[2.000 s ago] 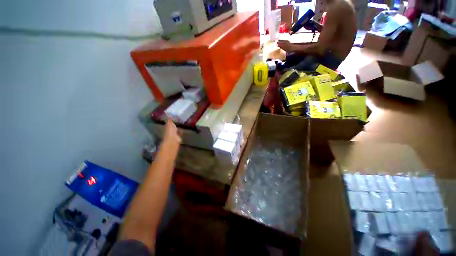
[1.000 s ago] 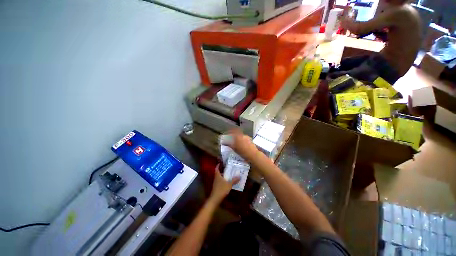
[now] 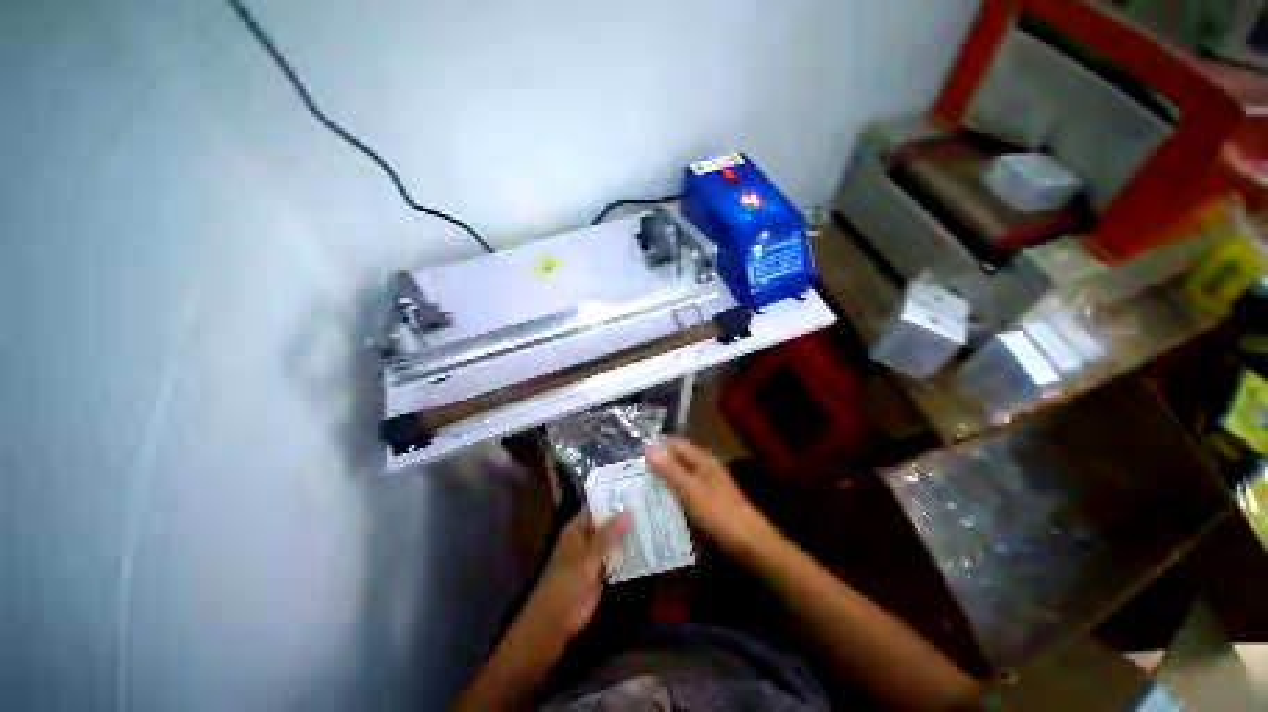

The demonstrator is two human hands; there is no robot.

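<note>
A white product box (image 3: pixel 640 523) with printed text is held low in front of me, below the front edge of the bar sealer (image 3: pixel 584 306). Clear, crinkly shrink film (image 3: pixel 606 434) extends from the box's far end. My left hand (image 3: pixel 573 568) grips the box's left side, with the thumb on its printed face. My right hand (image 3: pixel 704 487) is at the box's upper right corner, its fingers touching it. The sealer's long brown strip lies along its front edge.
The blue sealer control box (image 3: pixel 752 234) stands at the sealer's right end. White boxes (image 3: pixel 923 326) sit on the wooden bench beside the orange shrink tunnel (image 3: pixel 1196 132); one box (image 3: pixel 1033 181) is on its conveyor. A brown carton of shrink bags (image 3: pixel 1022 536) is at right. A red stool-like object (image 3: pixel 793 403) is below.
The view has swung left toward the sealer. Both hands and the box have moved from beside the bench to the sealer's front. More white boxes now stand on the bench.
</note>
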